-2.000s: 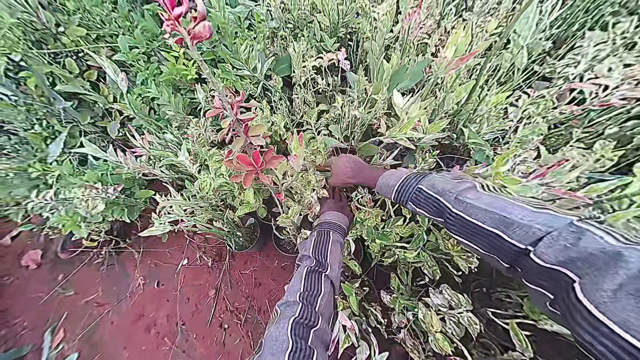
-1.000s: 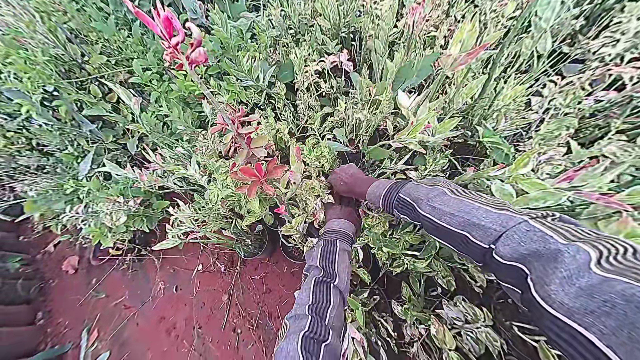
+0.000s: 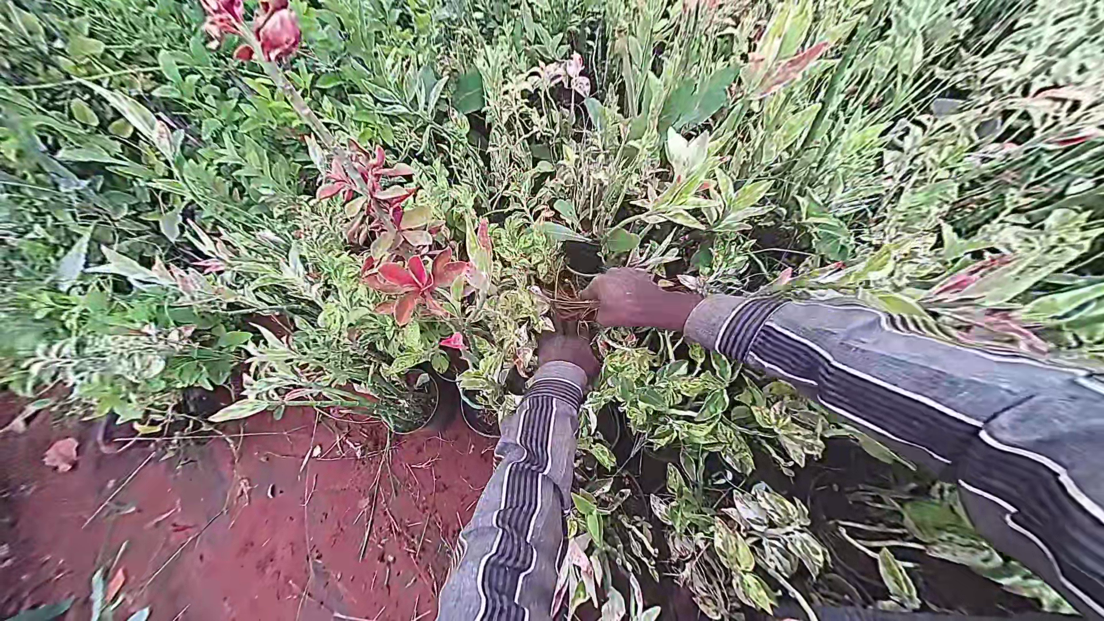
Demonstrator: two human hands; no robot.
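Among dense variegated plants, my right hand (image 3: 636, 297) is closed around a bunch of thin dry brown stems (image 3: 573, 304). Just below and to its left is my left hand (image 3: 569, 352), back of the hand up, at the base of the same stems; its fingers are hidden by leaves and by the wrist, so its hold cannot be made out. A reddish-pink leafed stem (image 3: 410, 280) leans to the left of both hands. Leafy green and cream plants (image 3: 681, 384) lie right below my right hand. A dark pot opening (image 3: 582, 256) shows just above the hands.
Black plant pots (image 3: 418, 405) stand along the bed's edge, left of my left forearm. Red soil (image 3: 285, 517) with dry twigs and a fallen leaf (image 3: 61, 454) lies at lower left. Dense foliage (image 3: 129, 198) surrounds the hands, with drooping pale leaves (image 3: 742, 526) at lower right.
Both hands stay low among the same plants, close together. Thin brown stems now show at my right hand's fingers.
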